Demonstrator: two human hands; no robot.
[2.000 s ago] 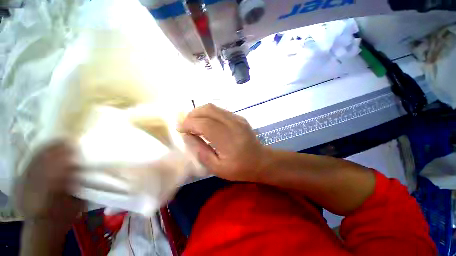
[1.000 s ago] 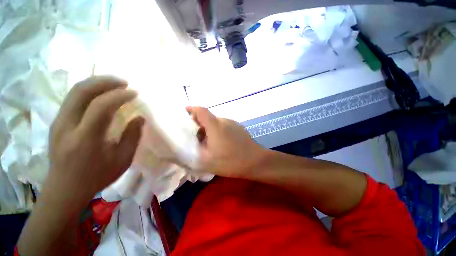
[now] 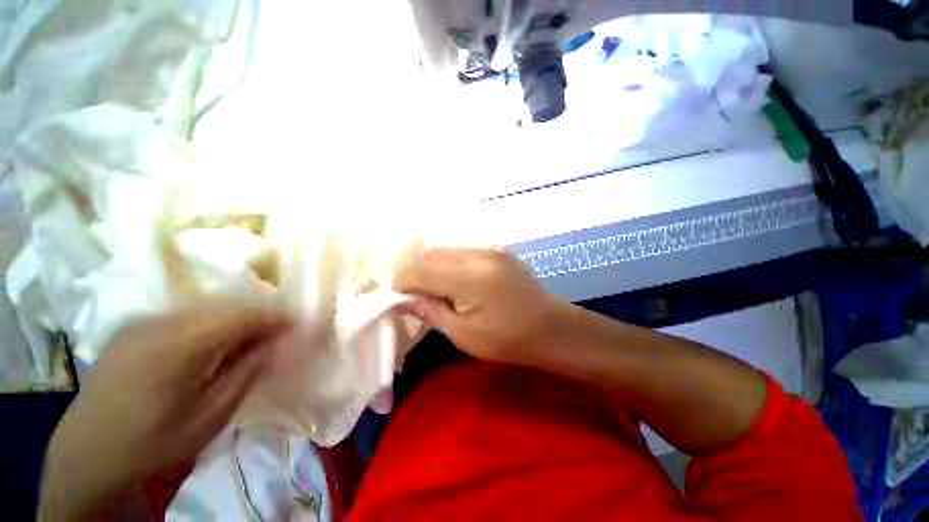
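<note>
A cream fabric garment piece (image 3: 346, 296) hangs in folds between my hands at the front edge of the machine bed, its upper part washed out by glare. My right hand (image 3: 479, 301) pinches its right side between thumb and fingers. My left hand (image 3: 209, 357) is blurred and lies against the fabric at the lower left; whether its fingers grip is unclear. The presser foot and needle area (image 3: 479, 69) and the dark grey cylindrical attachment (image 3: 543, 87) are above, apart from the cloth.
Pale cloth (image 3: 92, 204) is heaped at left. White scraps (image 3: 693, 82) lie behind the needle. A green-handled tool (image 3: 787, 127) and a dark cord bundle (image 3: 843, 194) lie at right. A ruler strip (image 3: 672, 237) runs along the front edge. A blue basket (image 3: 902, 438) is lower right.
My left hand has moved down from the top of the fabric to its lower left. The fabric is more spread out and hangs lower. The machine parts appear higher and farther right in view.
</note>
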